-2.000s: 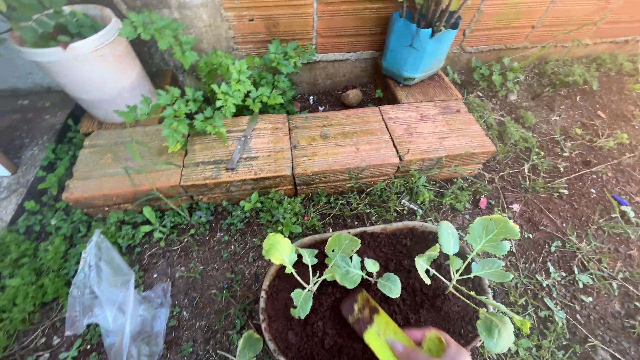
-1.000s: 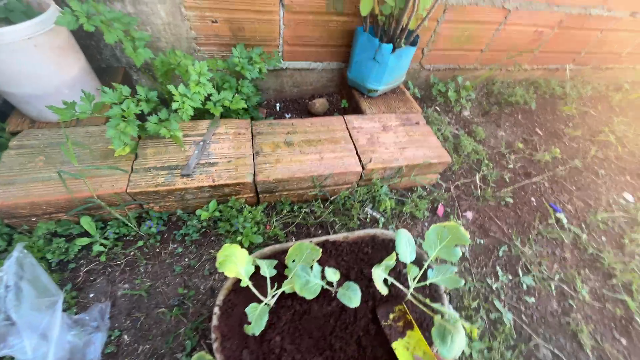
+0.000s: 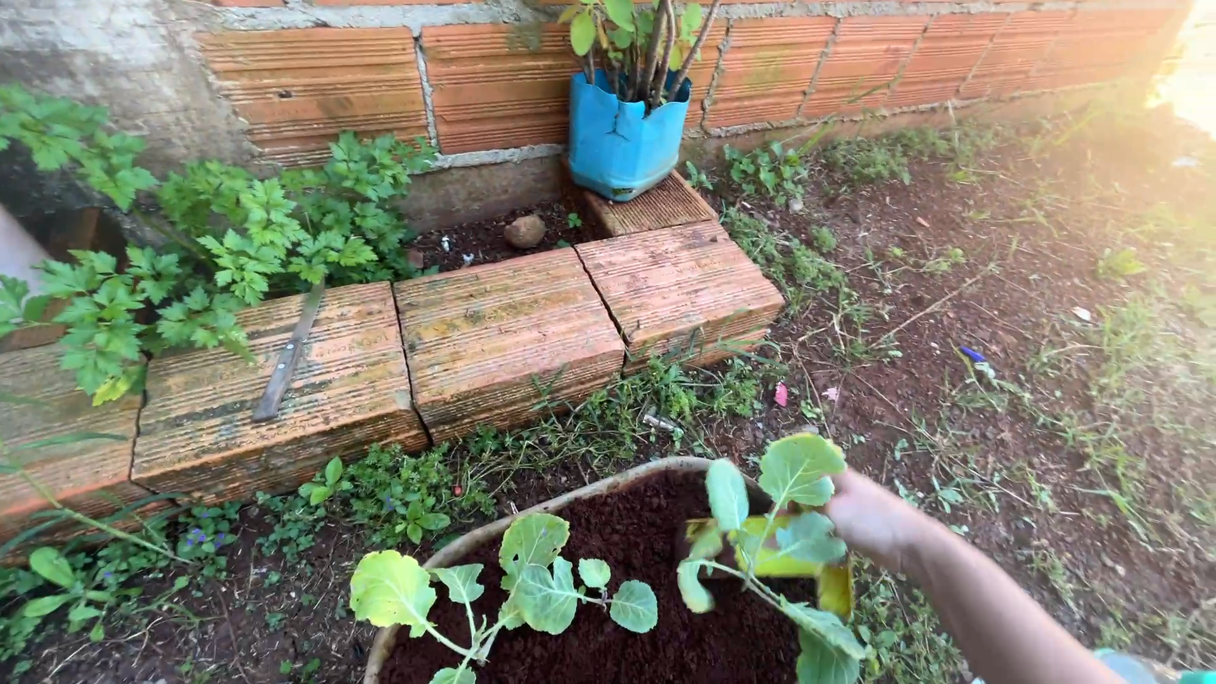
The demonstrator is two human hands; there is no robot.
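Observation:
My right hand (image 3: 864,518) is closed at the right rim of a round planter (image 3: 570,489) filled with dark soil. It grips a yellow scoop-like tool (image 3: 784,551), which lies low over the soil, partly hidden by leaves. A leafy seedling (image 3: 760,570) stands right beside the hand, in front of the tool. Another seedling (image 3: 541,579), with one yellowing leaf, grows at the left of the planter. My left hand does not show.
Hollow clay bricks (image 3: 508,332) form a low border behind the planter, with a knife (image 3: 290,356) lying on one. A blue cut-open container (image 3: 627,138) with woody stems stands on a corner brick. Leafy herbs (image 3: 256,233) hang over the bricks at left; weeds and bare soil lie right.
The view has shifted to the right. My right hand, at the planter's front two seconds ago, is now at its right rim behind the right seedling, still with the yellow tool.

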